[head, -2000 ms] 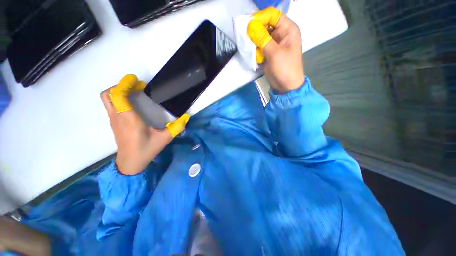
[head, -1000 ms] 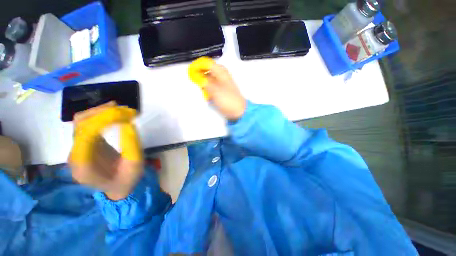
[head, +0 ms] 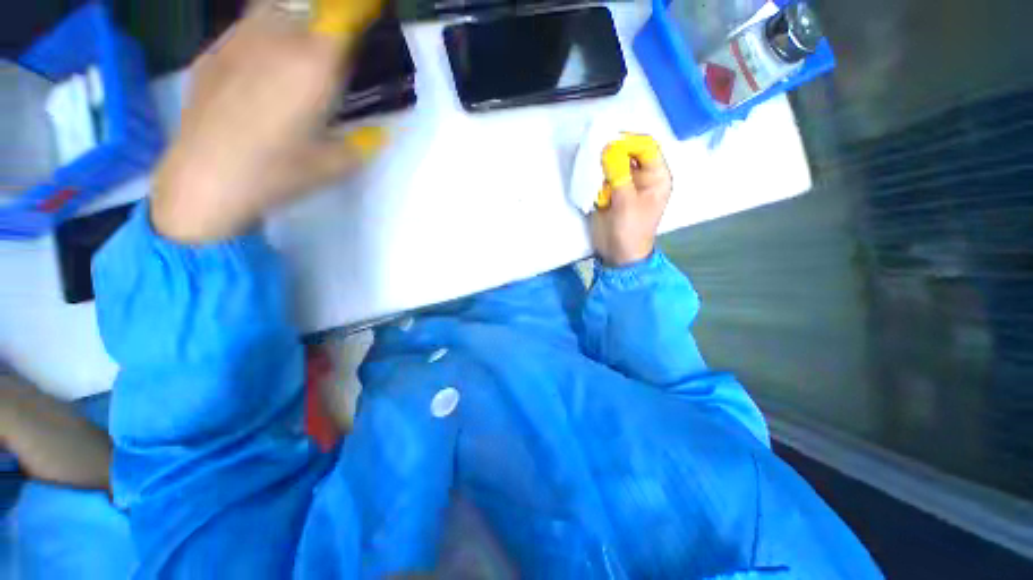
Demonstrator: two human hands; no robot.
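My left hand (head: 266,113), blurred and partly cut off by the top edge, reaches over a black phone stack (head: 383,70). Its yellow-cotted thumb and finger are apart at the stack; whether they grip a phone is unclear. My right hand (head: 637,204), with yellow finger cots, pinches a white wipe (head: 585,170) near the bench's front edge. Another black glossy phone stack (head: 535,59) lies at the back, left of the right bin. A single black phone (head: 85,252) lies flat at the left, partly hidden by my left sleeve.
A blue bin (head: 680,96) on the white bench (head: 453,227) at the right holds a bottle with a silvery top (head: 793,32). Another blue bin (head: 125,125) stands at the left with white packets. A coworker's forearm (head: 51,431) is close at the lower left.
The phone held two seconds ago is gone from between my hands, and one lies at the left. My left hand has moved from there up to the stack; my right hand has moved right.
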